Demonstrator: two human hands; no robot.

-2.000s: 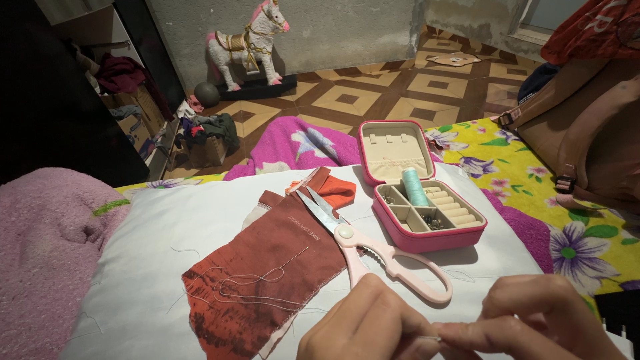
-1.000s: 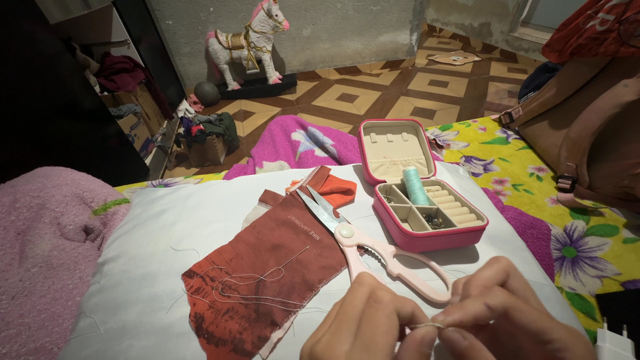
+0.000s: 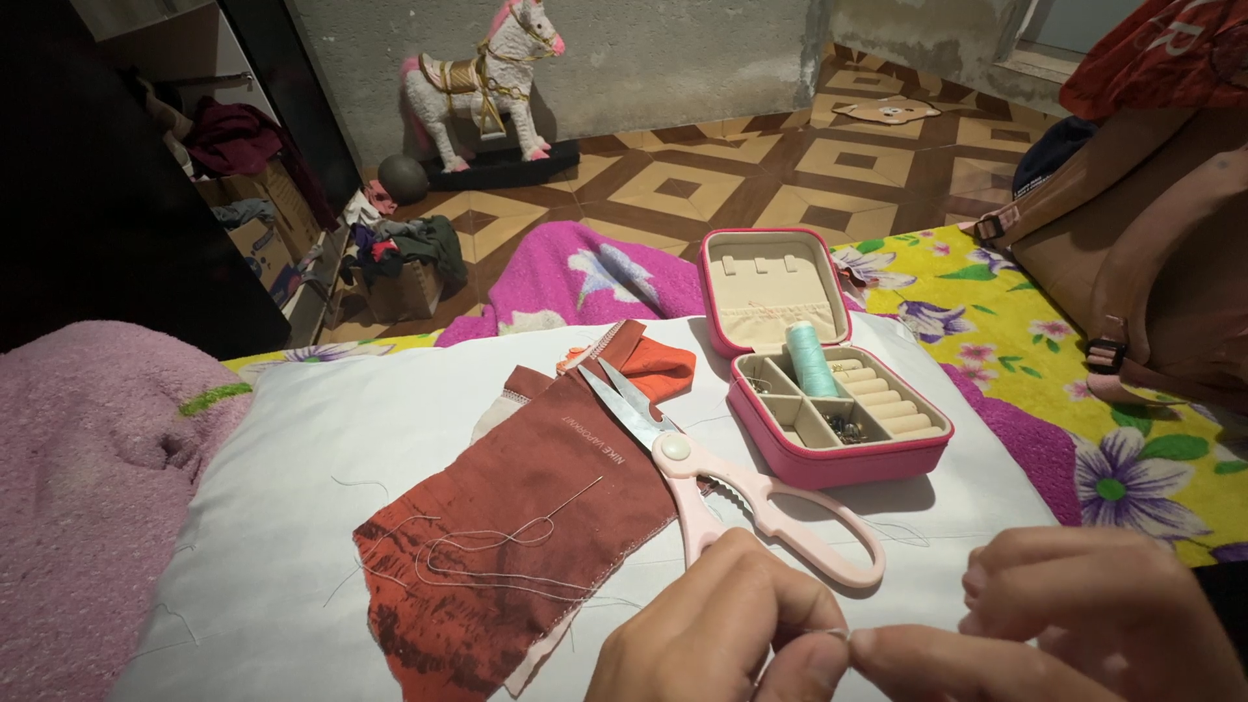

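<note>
My left hand (image 3: 726,624) and my right hand (image 3: 1082,614) meet fingertip to fingertip at the bottom right, pinching something tiny and pale, too small to identify. Just above my left hand lie scissors with pale pink handles (image 3: 824,561), their blades parted over a dark red fabric piece (image 3: 585,429). A sewing needle (image 3: 575,494) with loosely looped pale thread rests on that fabric. Orange fabric (image 3: 663,370) shows behind it. Right of the scissors stands an unzipped pink case (image 3: 838,470) holding a spool of turquoise thread (image 3: 811,361) and small metal items.
Everything rests on a white pillow (image 3: 283,439) with stray threads. A pink blanket (image 3: 107,468) lies left, a yellow floral cloth (image 3: 1160,468) right, with a brown backpack (image 3: 1160,244) on it. Beyond, on the tiled floor, are a toy rocking horse (image 3: 478,93) and a box of clothes (image 3: 405,288).
My hands came closer together and rose slightly a second ago. Now my right hand's fingers are spread farther from my left, with the fingertips still meeting. The scissors, fabric and case have stayed put.
</note>
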